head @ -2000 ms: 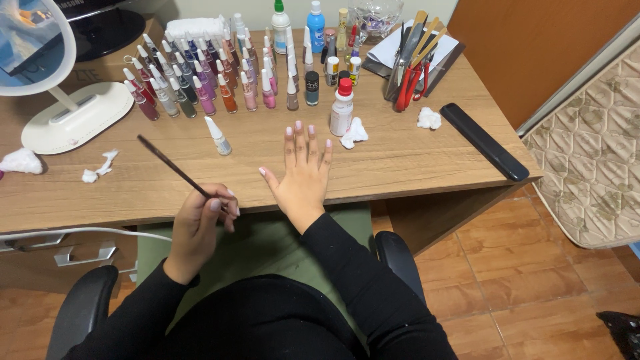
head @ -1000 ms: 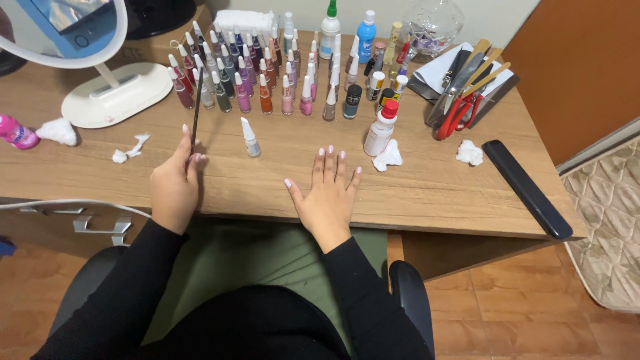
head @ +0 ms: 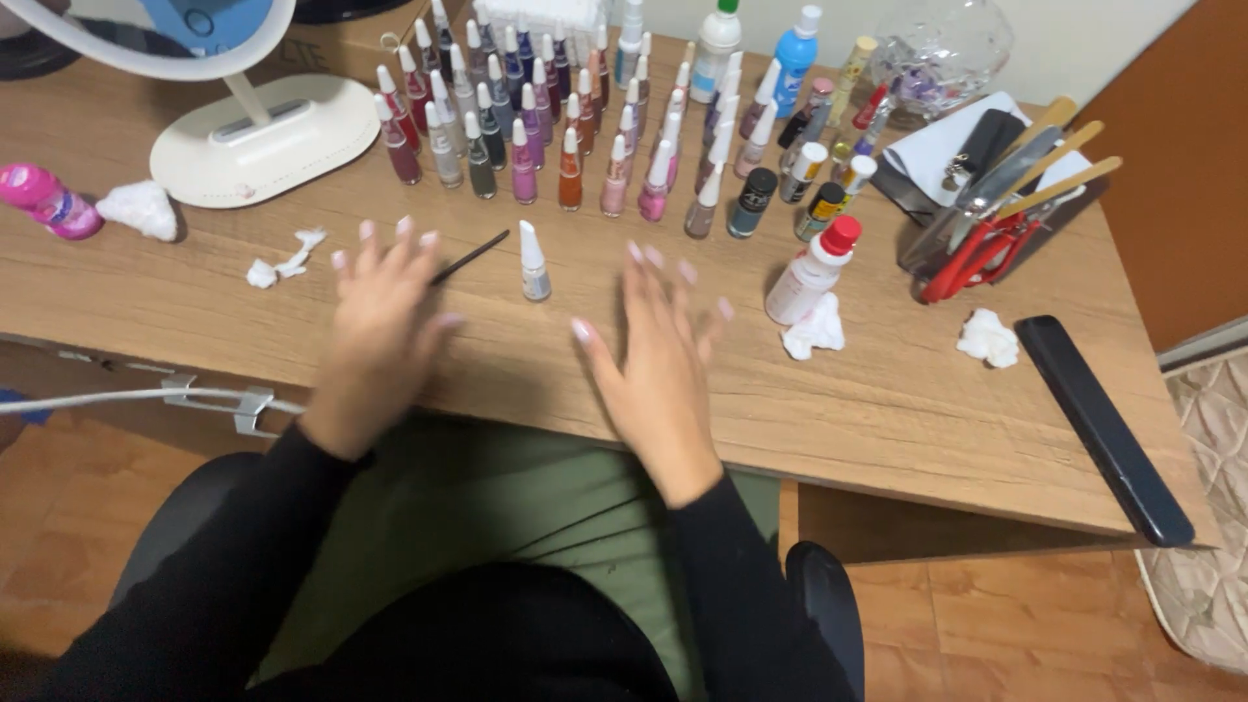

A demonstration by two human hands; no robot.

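Palm down and a little blurred, my left hand (head: 380,336) is spread over the desk's front part, with nothing held. A dark thin stick, perhaps a nail file (head: 471,257), lies on the desktop just beyond its fingers, its near end partly hidden. My right hand (head: 658,361) is also spread palm down and holds nothing; whether it touches the wood I cannot tell. Between and beyond the hands stands a small clear bottle with a white cap (head: 534,263). Behind it are rows of nail polish bottles (head: 570,174). A red-capped bottle (head: 811,273) stands right of my right hand.
On the wooden desk (head: 877,419) are a round mirror's white base (head: 268,146), a pink bottle (head: 54,202), cotton pieces (head: 989,338), a holder with red-handled tools (head: 980,258) and a long black case (head: 1107,429). A glass bowl (head: 941,58) and a blue bottle (head: 795,63) stand behind.
The dark stick, upright in my left hand before, now lies on the desk, let go. My left hand has opened and turned palm down.
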